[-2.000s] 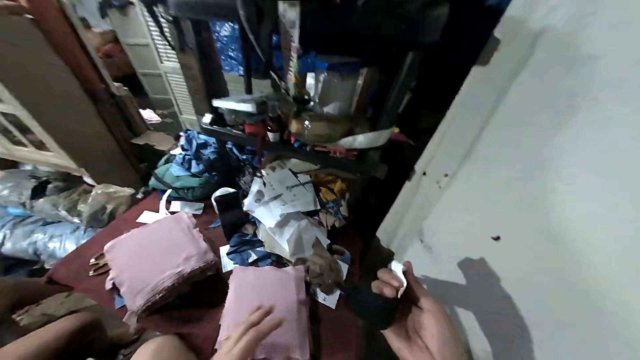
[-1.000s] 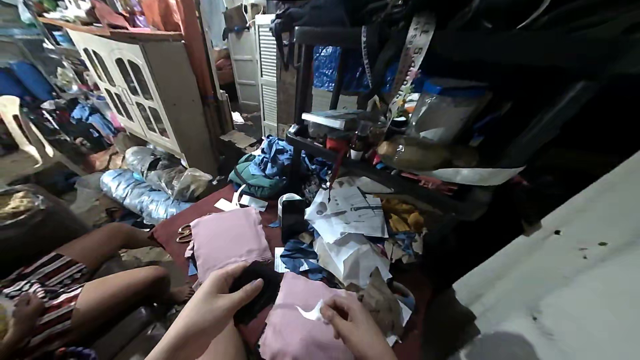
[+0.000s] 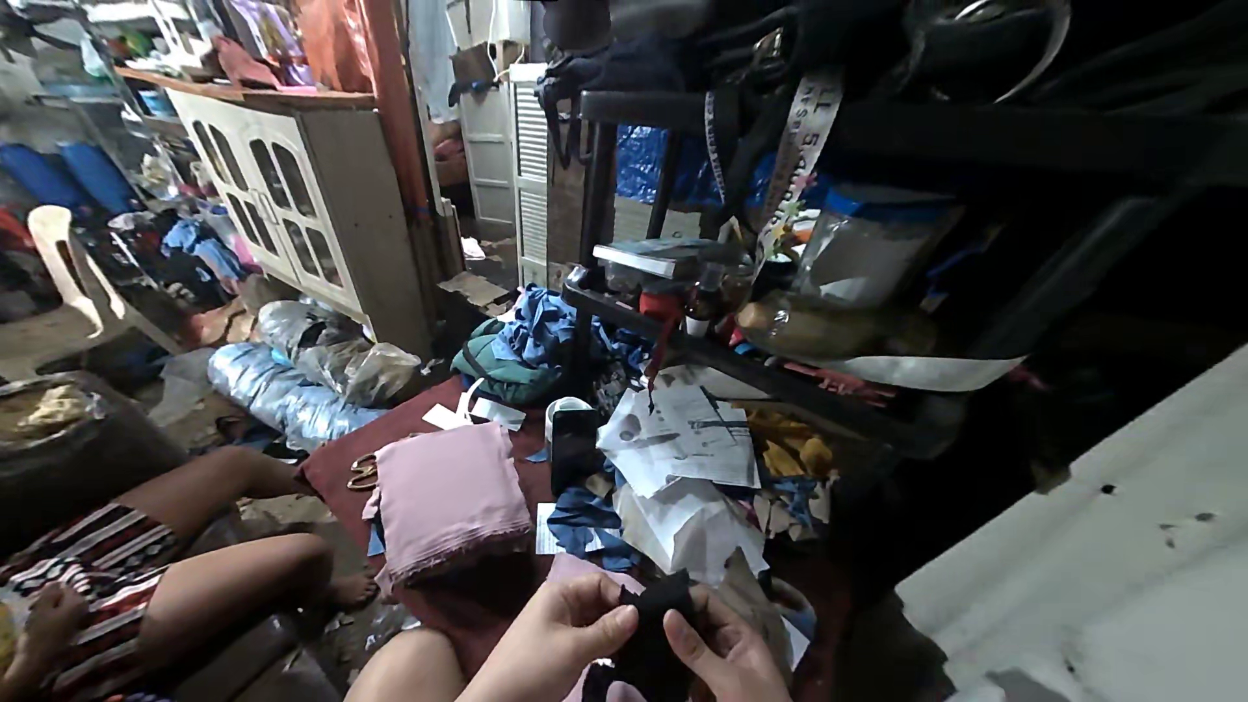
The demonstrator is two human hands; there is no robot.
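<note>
My left hand (image 3: 575, 629) and my right hand (image 3: 721, 643) pinch a piece of black fabric (image 3: 655, 624) between thumbs and fingers, low in the view. Beneath and behind them lies pink fabric (image 3: 575, 568), mostly hidden by the hands. To the left, a stack of pink fabric squares (image 3: 450, 492) rests on the dark red cloth (image 3: 341, 453). The gold-coloured handles of scissors (image 3: 363, 472) show at its left edge. A black phone (image 3: 575, 448) lies beyond my hands, beside printed papers (image 3: 678, 439) and blue fabric scraps (image 3: 585, 526).
Another person's bare legs (image 3: 234, 590) are at the left, near wrapped plastic bundles (image 3: 283, 395). A dark metal rack (image 3: 741, 361) holding jars and boxes stands ahead. A pale panel (image 3: 1102, 546) is at the right, a white cabinet (image 3: 341, 195) at the back left.
The small white piece my right hand held earlier is no longer seen in it. Both hands have come together and now hold black fabric. The view has swung left.
</note>
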